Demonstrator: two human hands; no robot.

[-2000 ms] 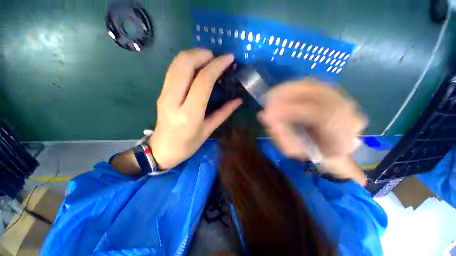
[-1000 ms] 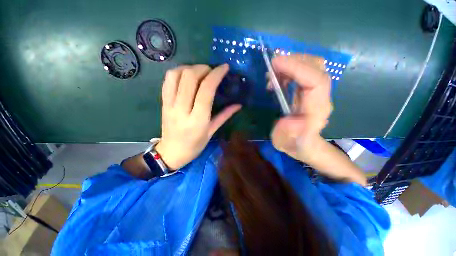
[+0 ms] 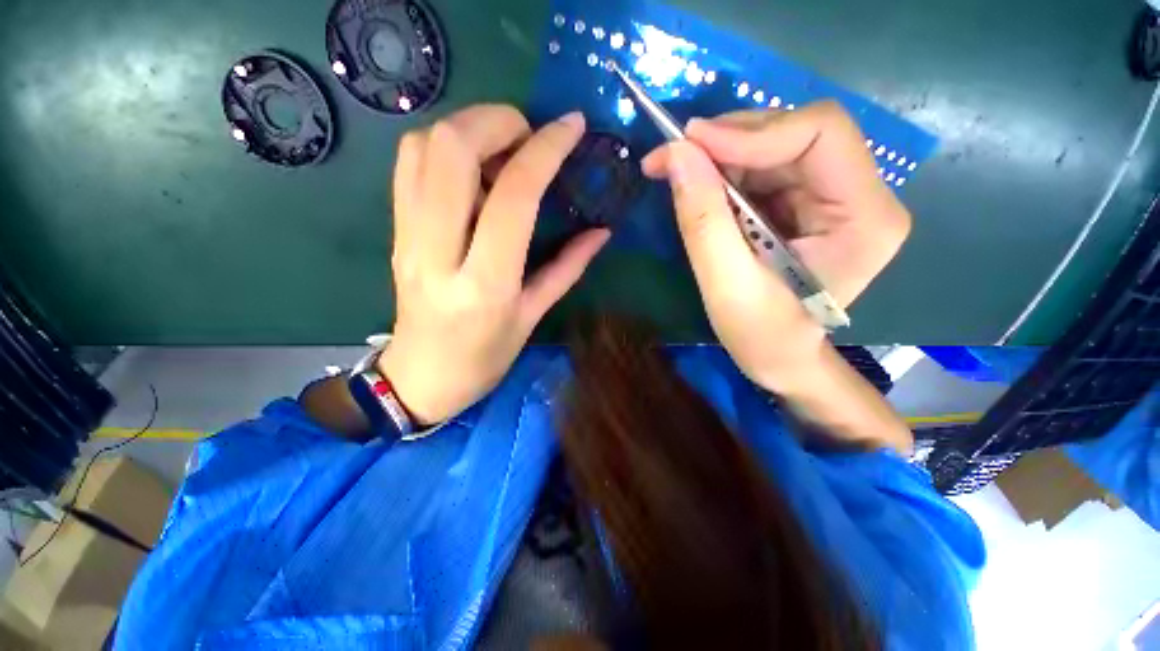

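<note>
My left hand (image 3: 477, 242) grips a round black plastic part (image 3: 598, 181) by its left side, on the bench. One white dot shows at the part's upper right rim. My right hand (image 3: 782, 229) holds silver tweezers (image 3: 751, 219) like a pen. Their tip is at a white dot (image 3: 611, 65) on the blue backing sheet (image 3: 712, 51), which lies beyond the held part. Rows of white dots run across the sheet; my right hand hides some. Whether the tip has gripped the dot cannot be told.
Two round black parts, a nearer one (image 3: 277, 109) and a farther one (image 3: 386, 54), lie at the upper left with white dots. Another black part (image 3: 1146, 46) is at the right edge. Black trays stand at left (image 3: 45, 401) and right (image 3: 1081, 343). A cardboard box (image 3: 96, 547) is lower left.
A second round part has come into view at the upper left. My right hand has moved from the held part, and the tweezers' tip now reaches the sheet's left dots. One dot now shows on the held part.
</note>
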